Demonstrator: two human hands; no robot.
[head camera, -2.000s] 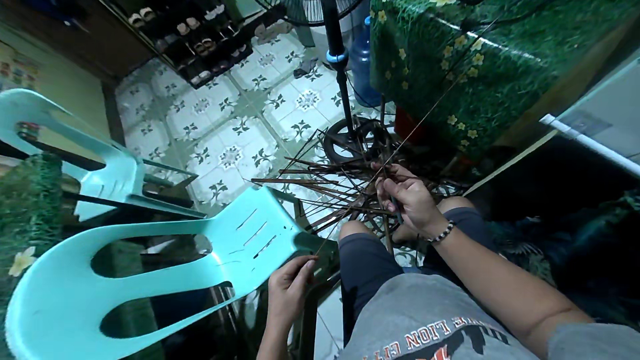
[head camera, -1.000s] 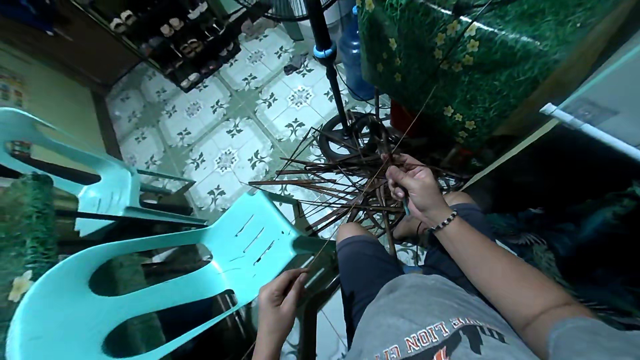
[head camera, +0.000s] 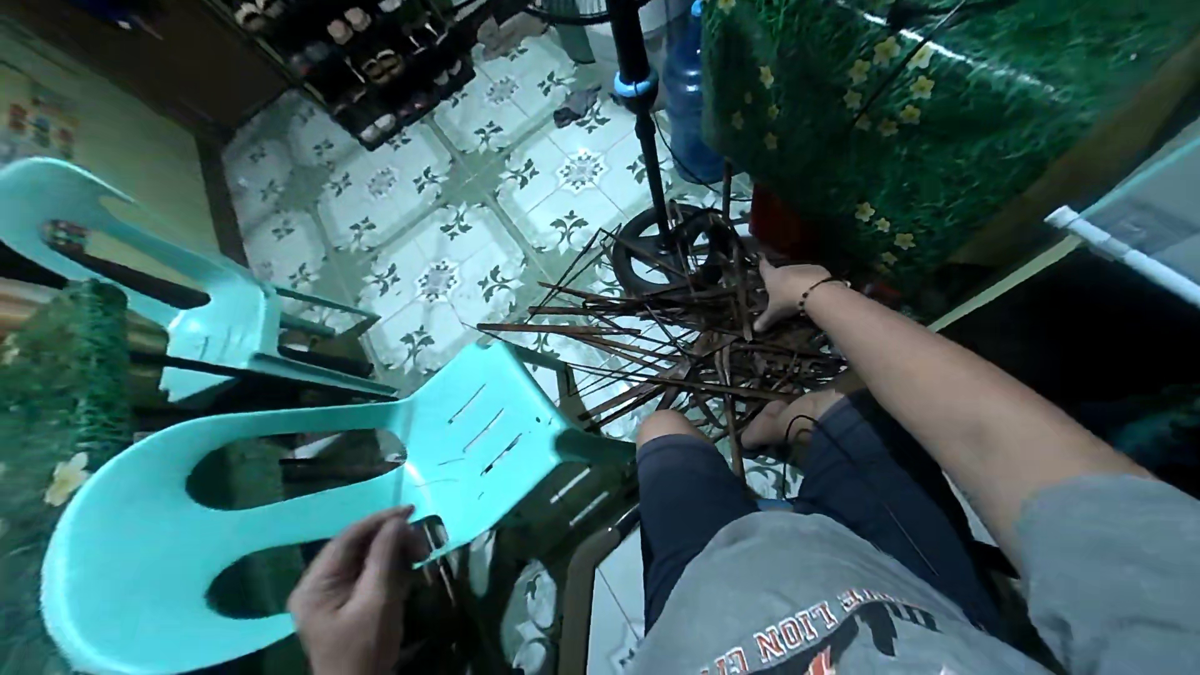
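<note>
A tangled heap of thin brown strips (head camera: 694, 347) lies on the tiled floor in front of my knees. My right hand (head camera: 787, 289) reaches into the far right side of the heap, thumb apart from the fingers; whether it grips a strip cannot be told. Over the near edge of a turquoise plastic chair (head camera: 478, 431) is my left hand (head camera: 361, 586), its thumb and forefinger pinched together. Something very small and thin may be between those fingertips, but it is too blurred to tell.
A fan stand (head camera: 647, 141) rises behind the heap, beside a blue water jug (head camera: 689, 103). A green floral cloth (head camera: 844, 122) hangs at the right. Another turquoise chair (head camera: 225, 319) stands left. A shoe rack (head camera: 375, 56) is at the back.
My right hand has moved away from my body into the heap, and its fingers have spread. My left hand has moved left, farther from the heap.
</note>
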